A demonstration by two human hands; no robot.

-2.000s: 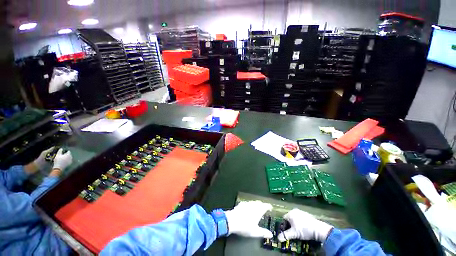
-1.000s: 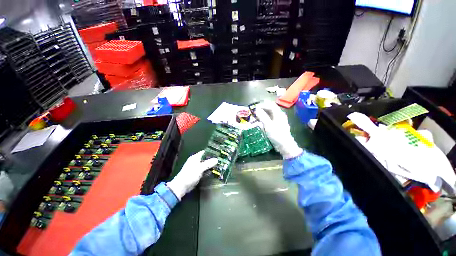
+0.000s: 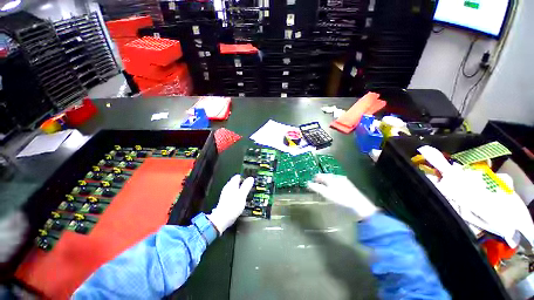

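My left hand [image 3: 232, 202], in a white glove, holds a PCB panel [image 3: 261, 183] by its left edge. The panel is a long green strip with dark parts and yellow bits, its length pointing away from me, over the left edge of the grey work mat [image 3: 293, 258]. My right hand [image 3: 339, 192], also gloved, is over the near edge of the face-down green panels [image 3: 297, 170]; its fingertips are by them, and whether they grip one cannot be told.
At left an ESD tote [image 3: 196, 193] holds rows of boards beside a pink-red liner sheet [image 3: 137, 196]. Beyond the panels lie a calculator [image 3: 316, 135], a tape roll [image 3: 292, 137] and paper [image 3: 269, 133]. A scrap bin [image 3: 433, 199] stands at right, blue bins [image 3: 369, 133] behind it.
My left hand has turned the held panel from tilted to nearly straight. My right hand has come back from near the calculator, now uncovered, to the green panels' near edge.
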